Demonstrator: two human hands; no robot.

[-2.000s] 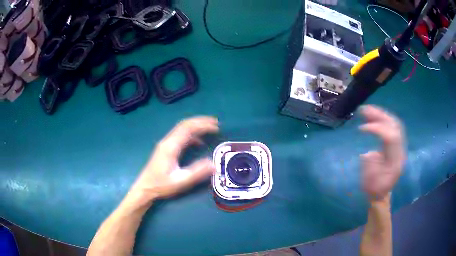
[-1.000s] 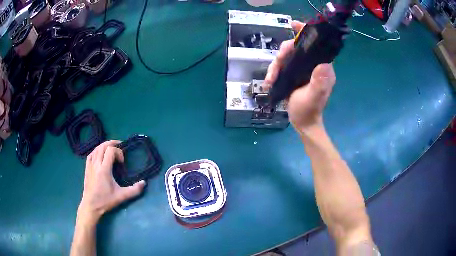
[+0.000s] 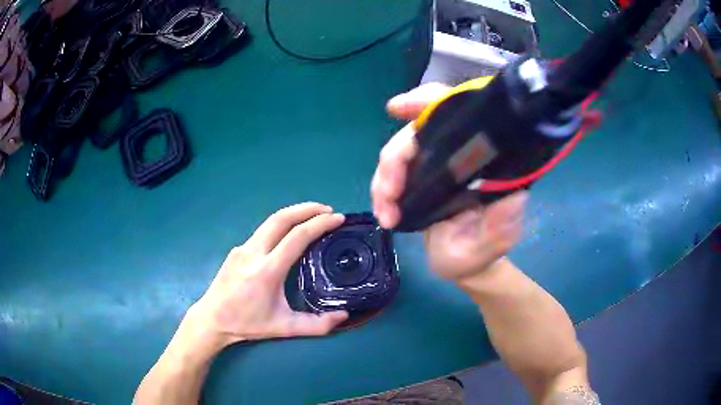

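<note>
The housing [image 3: 365, 318] stands on the green bench with a black square frame [image 3: 316, 291] on top; its black round centre shows through the opening. My left hand [image 3: 269, 277] grips the frame and housing from the left, fingers at the upper edge and thumb at the lower edge. My right hand [image 3: 466, 229] is shut on the electric screwdriver [image 3: 466, 150], a black tool with a yellow lever and red wire. Its lower end is at the frame's upper right corner; the tip cannot be made out.
Loose black frames [image 3: 154, 149] lie heaped at the upper left, beside pink cups [image 3: 11, 87] at the far left. The screw feeder [image 3: 482, 55] stands behind the screwdriver. A black cable [image 3: 316, 58] and a white cable [image 3: 571, 17] lie on the far bench.
My left hand has brought a black frame from the left onto the housing. My right hand has moved the screwdriver from the feeder to the frame's upper right corner.
</note>
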